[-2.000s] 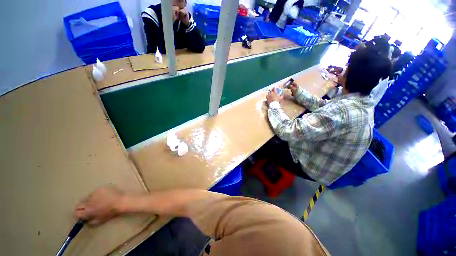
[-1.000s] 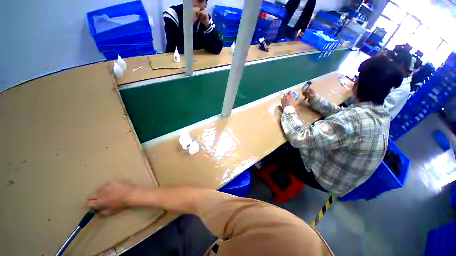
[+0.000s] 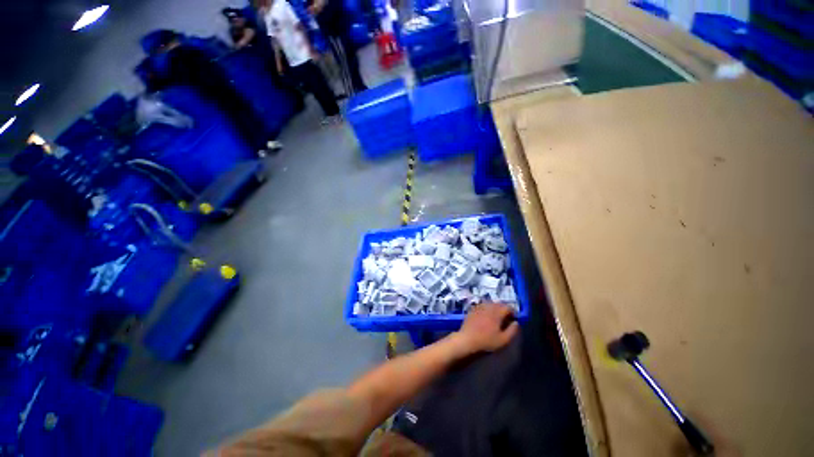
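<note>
A blue tote (image 3: pixel 359 322) heaped with white to light-grey boxy moulded parts (image 3: pixel 428 268) stands low, left of the bench. My left hand (image 3: pixel 491 327) is at its near right corner, over the rim. Its fingertips are partly hidden, and I cannot tell whether they hold a part. A mallet (image 3: pixel 656 386) with a dark head, a yellowish face and a shiny shaft lies over the cardboard-covered bench (image 3: pixel 678 223), head pointing away. My right hand (image 3: pixel 718 442) shows only as a blurred piece at the bottom edge, around the black grip.
Blue crates (image 3: pixel 379 120) stand on the floor ahead, beside a silver-grey box (image 3: pixel 527 54) at the bench's far end. A green belt (image 3: pixel 625 58) lies beyond the bench. Platform trolleys (image 3: pixel 192 312) and stacked crates are at left. Several people stand in the background. Yellow-black tape crosses the floor.
The view has swung left from the coworker and belt to the tote. My left hand has come into view at the tote. My right hand and the mallet now show at lower right.
</note>
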